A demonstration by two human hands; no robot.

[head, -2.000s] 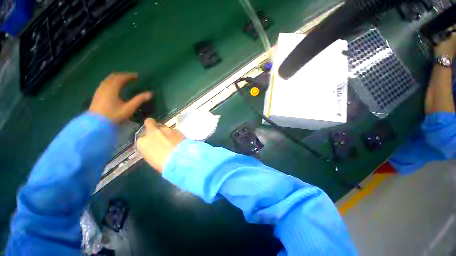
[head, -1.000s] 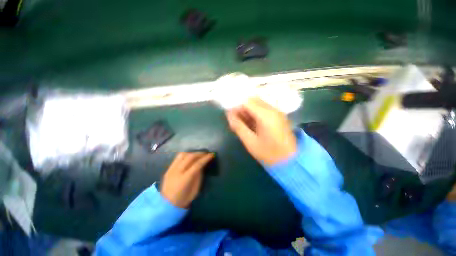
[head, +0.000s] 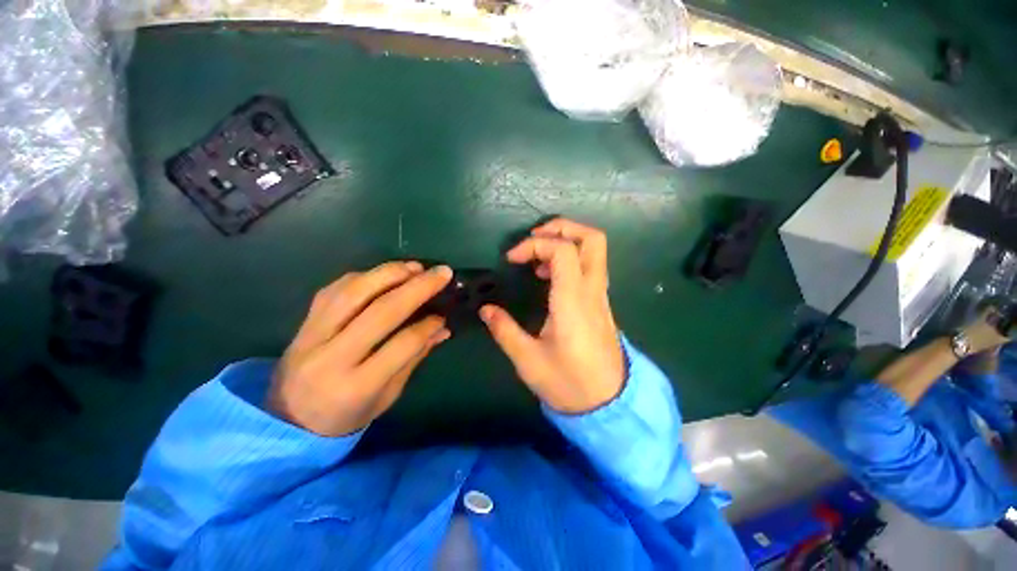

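A small black plastic housing (head: 477, 288) with round holes lies in front of me on the dark green bench. My left hand (head: 362, 340) grips its left end between fingers and thumb. My right hand (head: 563, 312) is at its right side, thumb and fingers apart around that end; whether the fingertips touch it or hold a tiny part I cannot tell. A larger flat black housing (head: 251, 165) with round openings lies at upper left. Two whitish plastic bags, one (head: 602, 54) beside the other (head: 714, 106), sit against the rail.
A worn whitish rail (head: 446, 25) crosses the back. A crumpled clear bag (head: 61, 134) is at far left, above a black housing (head: 100, 318). Another black housing (head: 730, 240) lies right, near a white-grey box (head: 892, 240) with a black cable. Another person's arm (head: 926, 368) is at right.
The view has shifted. My left hand, reaching left across the rail earlier, now grips the housing near me. My right hand has moved back from the white bags to the housing.
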